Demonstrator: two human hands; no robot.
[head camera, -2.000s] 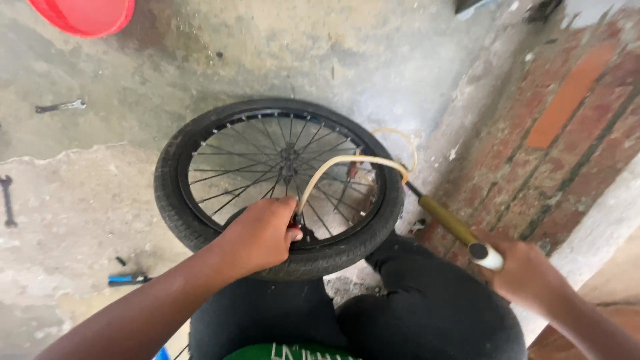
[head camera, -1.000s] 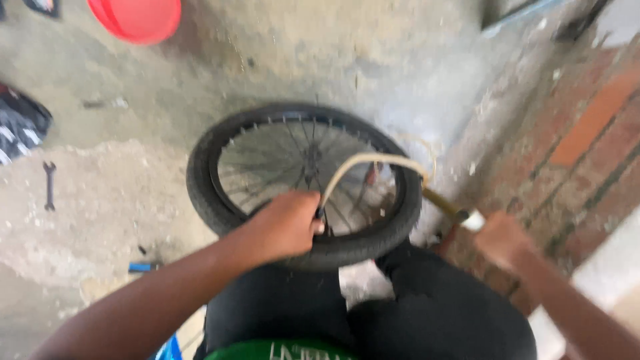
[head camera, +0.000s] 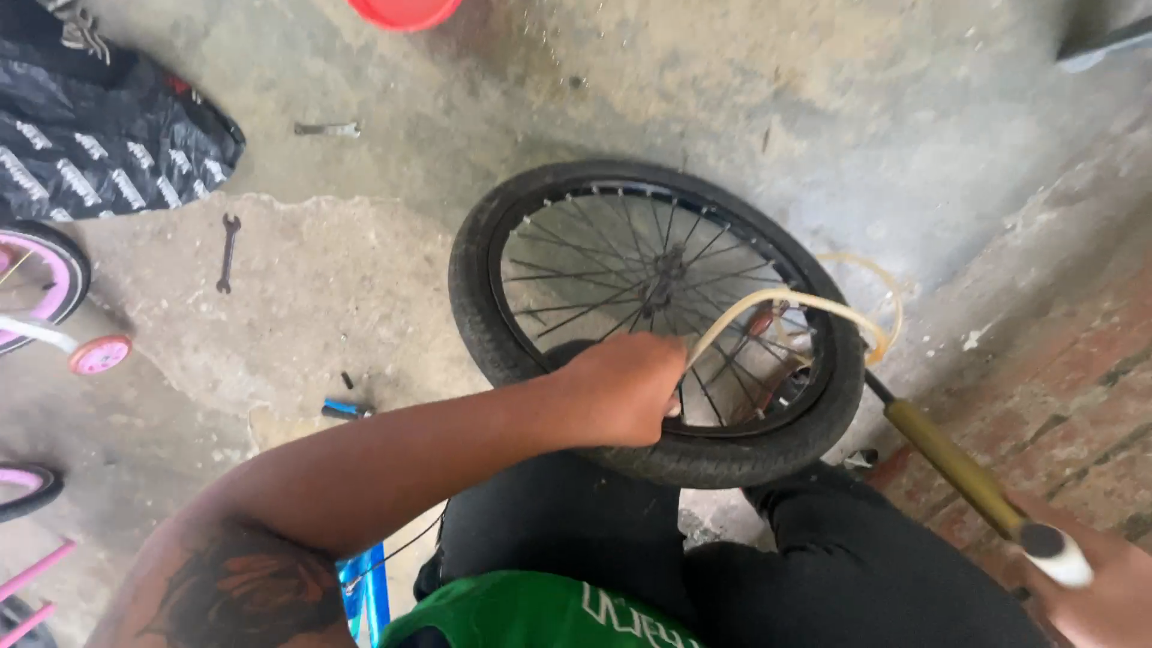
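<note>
A spoked bicycle wheel with a black tire (head camera: 486, 333) leans tilted against my legs. My left hand (head camera: 630, 387) is closed around the end of a pale rubber hose (head camera: 783, 295) at the wheel's near rim; the hose end and any valve are hidden by the fingers. The hose arches over the spokes and loops past the tire's right side. At lower right, my right hand (head camera: 1080, 576) grips the white-ended handle of a hand pump with a brass-coloured barrel (head camera: 949, 463). The barrel slants down to the right, its dark narrow end beside the tire.
An open-end wrench (head camera: 229, 254), another wrench (head camera: 327, 130) and a blue-handled tool (head camera: 344, 409) lie on the concrete floor at left. Farther left are a black printed bag (head camera: 108, 135) and pink bicycle wheels (head camera: 63, 274). A red basin (head camera: 405, 11) stands at top; a brick wall (head camera: 1071, 387) borders the right.
My right hand moved closer to the wheel between the first two frames, then away again to the lower right. My left hand has stayed at the rim. The view has shifted left.
</note>
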